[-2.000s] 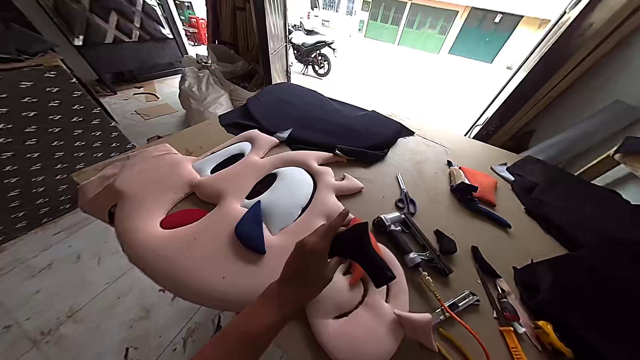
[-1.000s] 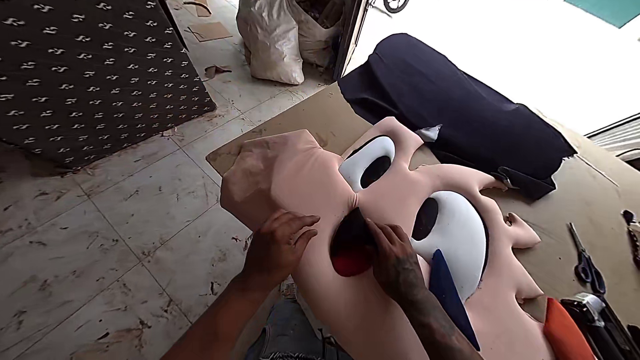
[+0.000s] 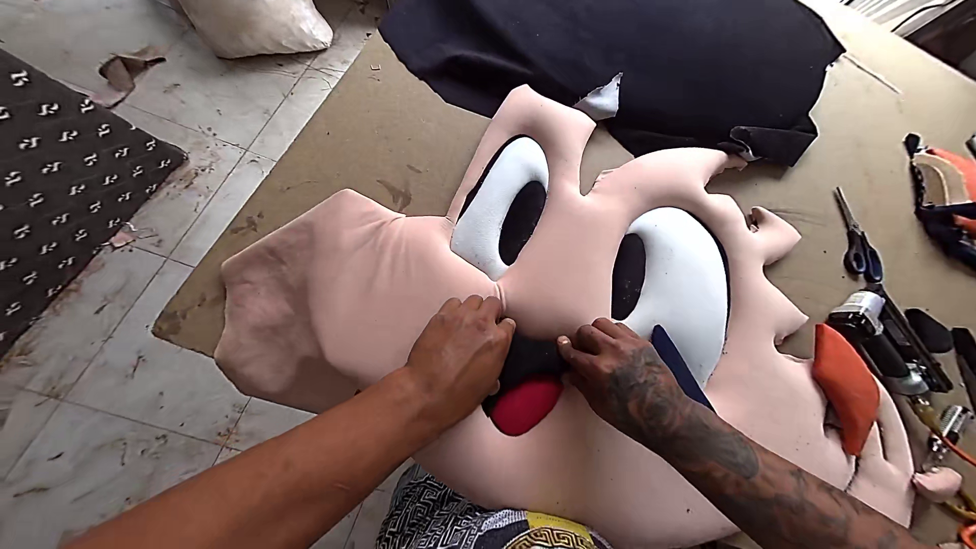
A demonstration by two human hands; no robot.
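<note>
A padded, fabric-covered cartoon face (image 3: 564, 252) in pale pink lies across the table, with white-and-black eyes and a red tongue (image 3: 526, 406). My left hand (image 3: 462, 352) presses its curled fingers at the left edge of the black mouth piece (image 3: 530, 360). At that piece's right side is my right hand (image 3: 610, 362), its thumb and fingers bent onto the edge. Whether either hand pinches the fabric cannot be told. A dark blue piece (image 3: 681, 367) sits beside my right hand, below the right eye. An orange piece (image 3: 846, 387) rests at the face's right ear.
Dark fabric (image 3: 648, 69) lies at the table's back. Scissors (image 3: 859, 248), a pneumatic stapler (image 3: 888, 343) and other tools lie on the right. A patterned dark panel (image 3: 69, 175) stands at the left, and a sack (image 3: 255, 23) rests on the tiled floor.
Two seconds ago one hand held a black piece by the face's ear; now both hands are at the mouth. The view has shifted toward the mouth and come closer. A black piece now fills the mouth's upper part.
</note>
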